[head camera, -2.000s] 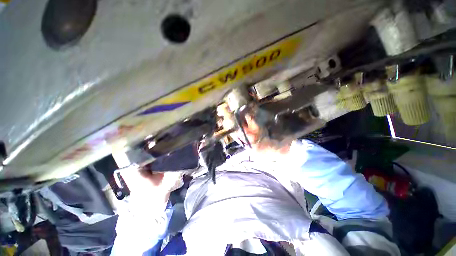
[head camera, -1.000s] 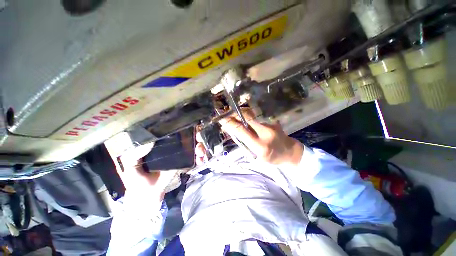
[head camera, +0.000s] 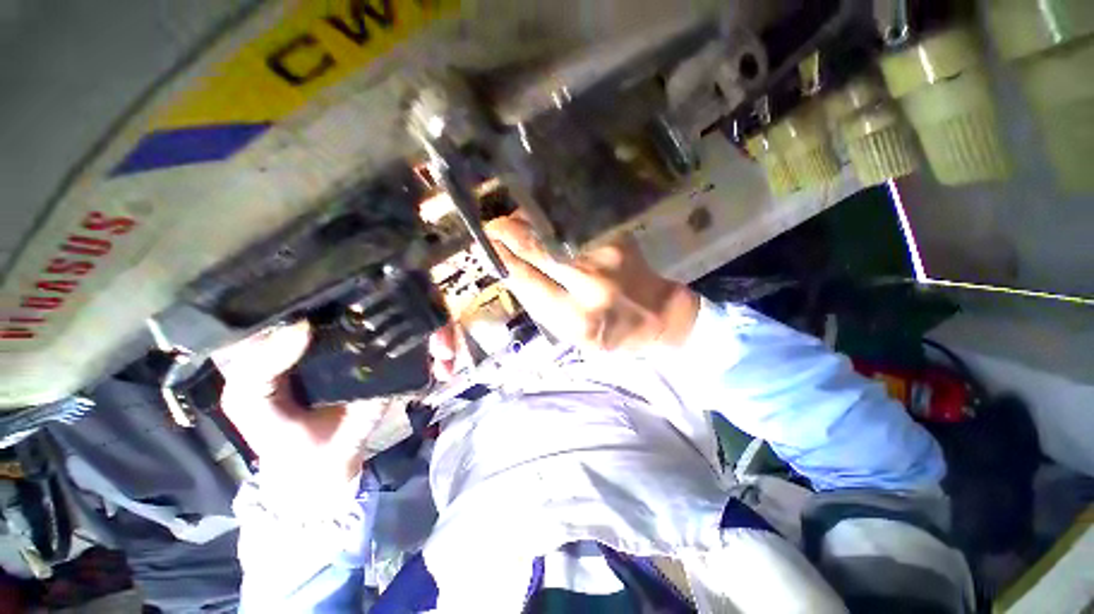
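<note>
The sewing machine head (head camera: 72, 180) hangs over the upper left, with a yellow CW strip and red PEGASUS lettering. My right hand (head camera: 588, 282) reaches up to the lit needle area (head camera: 462, 216); its fingertips are at a thin metal rod or tool (head camera: 462, 198), and whether it is a tool or a machine part is unclear. My left hand (head camera: 276, 384) holds a flat black smartphone (head camera: 366, 372) below the head, fingers and thumb around its edges. Small bright metal parts (head camera: 474, 282) show between the hands.
Cream tension knobs (head camera: 948, 108) stand in a row at upper right. Grey garment pieces (head camera: 144, 480) lie at left. A red fire extinguisher (head camera: 942, 396) is in the right background. My light apron (head camera: 552, 468) is below the machine.
The view has moved closer to the needle area, and the head lettering has shifted left. My right hand has come lower into view since the first frame and stays at the needle area. The phone remains held.
</note>
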